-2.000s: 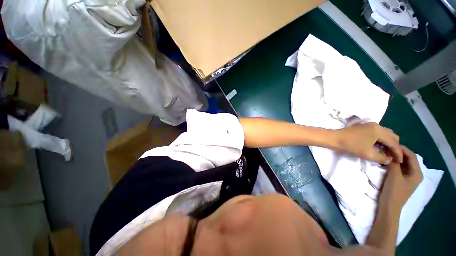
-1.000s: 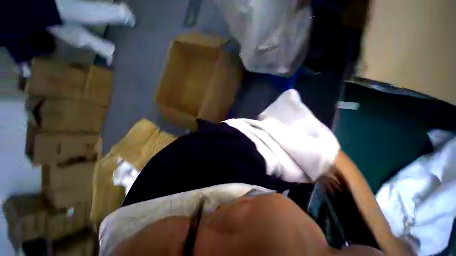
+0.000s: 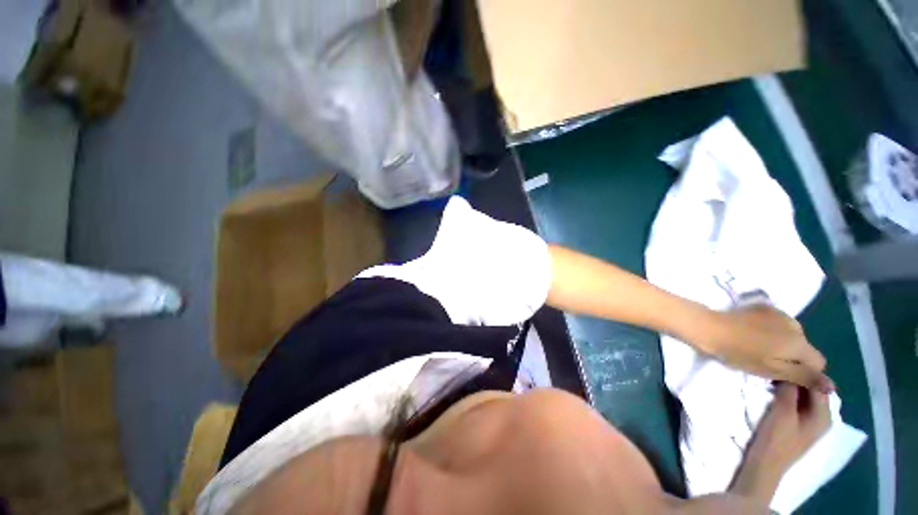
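Note:
A creased white cloth [image 3: 730, 231] lies spread on the dark green table [image 3: 604, 191] at the right. My left hand [image 3: 767, 344] reaches over the cloth from the left, its fingers bent and pinched together. My right hand [image 3: 795, 427] comes up from the bottom, and its fingertips meet those of my left hand near the cloth's right side. What is between the fingertips is hidden, and the hands are slightly blurred.
A cardboard flap [image 3: 644, 60] hangs over the table at the top. A metal strip [image 3: 864, 332] runs along the right, with a white moulded unit [image 3: 891, 181] beyond. A person's pale trousers [image 3: 342, 101] and an open carton [image 3: 267, 272] are at the left.
The view swung left, blurring and cutting off the hands, then came back to the table. The hands are again together over the cloth, with the cloth lying much as before.

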